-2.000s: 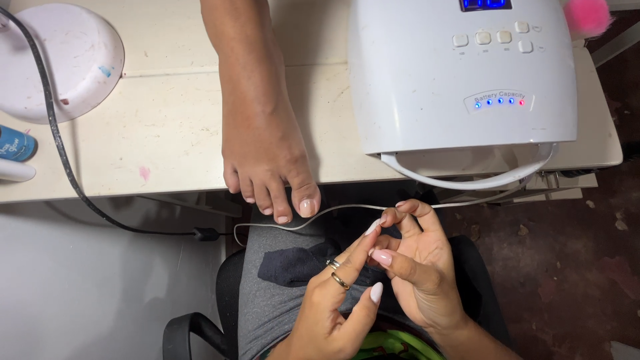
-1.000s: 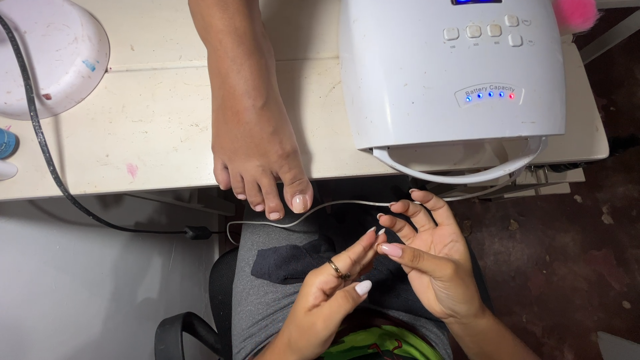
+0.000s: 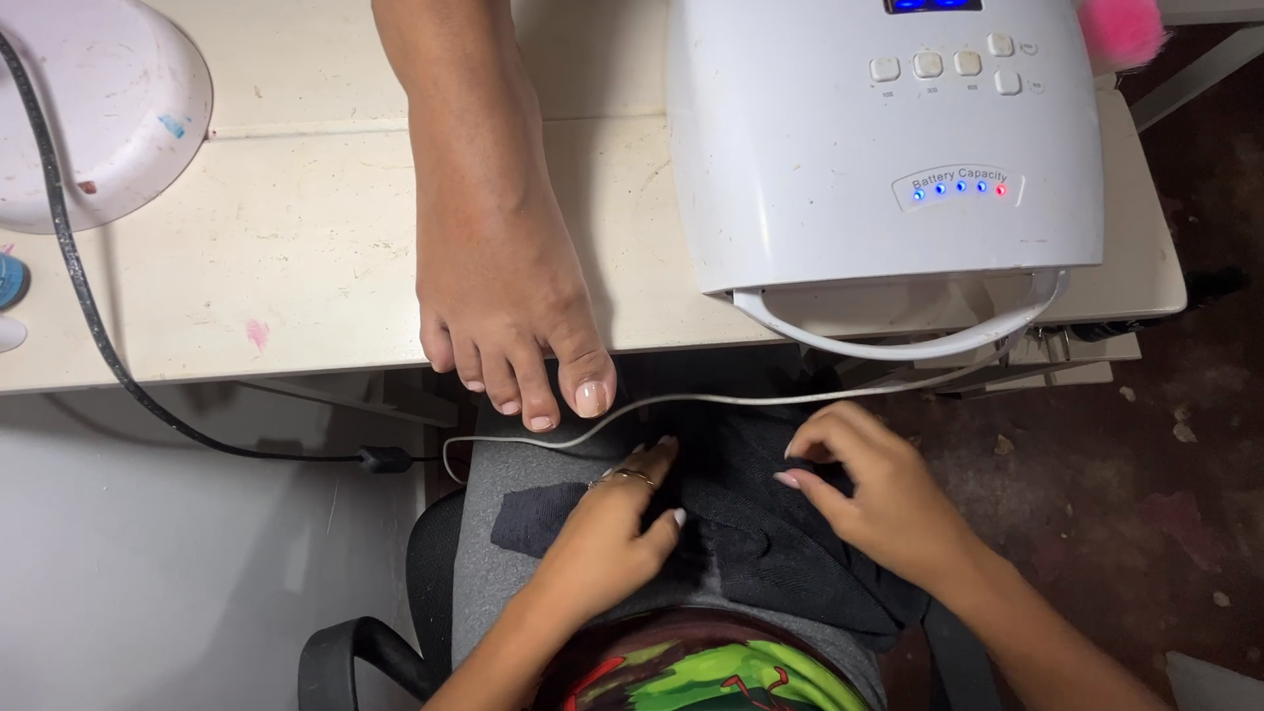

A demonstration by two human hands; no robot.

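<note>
A dark cloth lies across my lap on grey trousers. My right hand pinches a fold of it between thumb and forefinger. My left hand, with rings on it, rests on the cloth near its left part, palm down; its fingertips are partly lost against the dark fabric. Above my hands, another person's bare foot lies on the cream table, toes over the front edge and a glossy pale nail on the big toe. A thin pale cable runs between the toes and my hands.
A white nail lamp with lit indicators and a carrying handle stands on the cream table at right. At left are a white rounded base, a black cable and a blue round-topped item. A chair armrest is at lower left.
My hands were close together above my lap, fingers raised. They have moved apart and down onto the dark cloth, and my right hand has taken hold of a fold.
</note>
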